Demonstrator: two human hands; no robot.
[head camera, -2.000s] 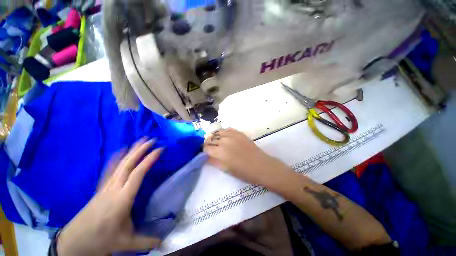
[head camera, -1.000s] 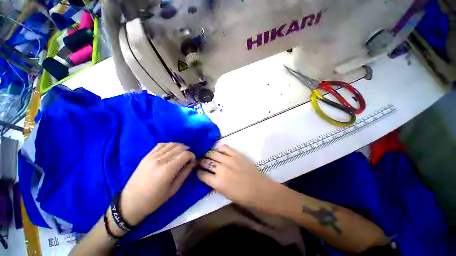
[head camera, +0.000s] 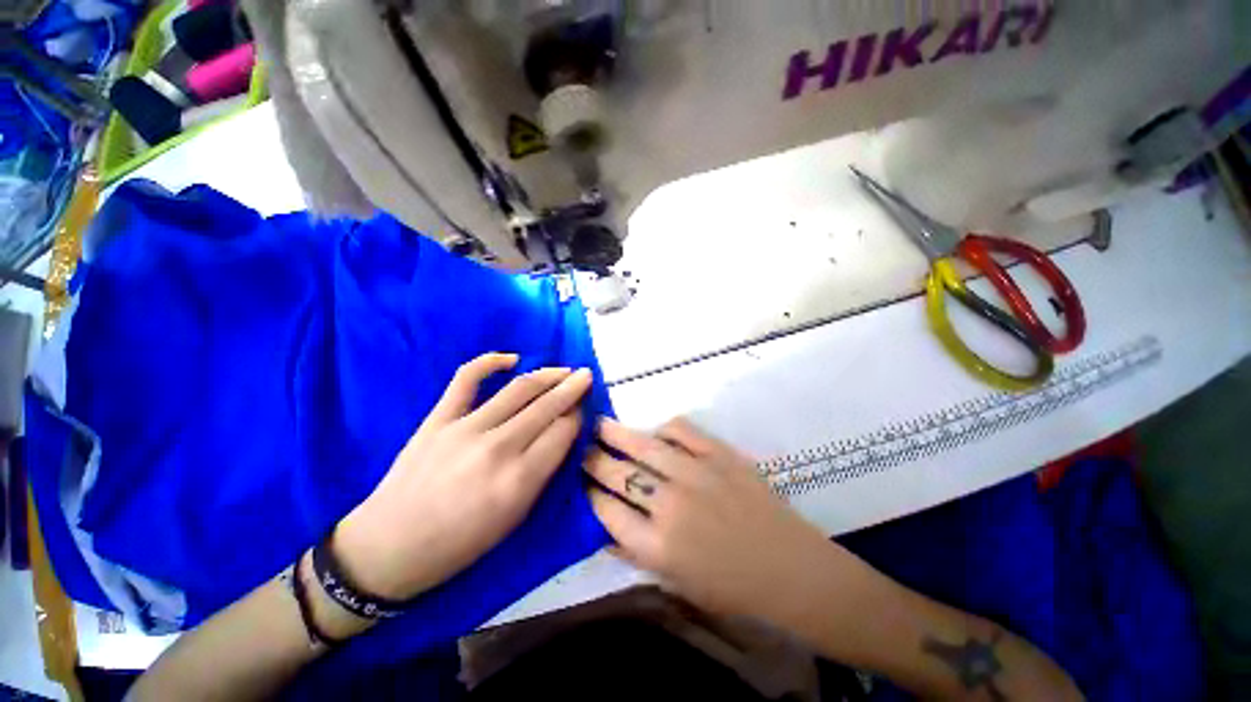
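Note:
The bright blue cloth (head camera: 275, 370) lies spread over the table left of the needle, its right edge at the presser foot (head camera: 565, 284) under the machine head (head camera: 713, 82). My left hand (head camera: 480, 446) lies flat on the cloth near its right edge, fingers a little apart, with dark bands at the wrist. My right hand (head camera: 686, 501) is just right of it, its fingertips on the cloth's right edge below the needle. The right thumb is hidden, and whether the fingers pinch the edge cannot be told.
Scissors (head camera: 995, 302) with one red and one yellow loop lie right of the needle. A printed ruler scale (head camera: 960, 418) runs along the front edge. Thread cones (head camera: 220, 71) stand in a yellow-green basket at upper left. More blue cloth (head camera: 1015, 576) hangs below the table edge at right.
My left hand has come from the lower left onto the cloth beside my right hand. My right hand has moved down from the needle. The pale piece near it is no longer visible.

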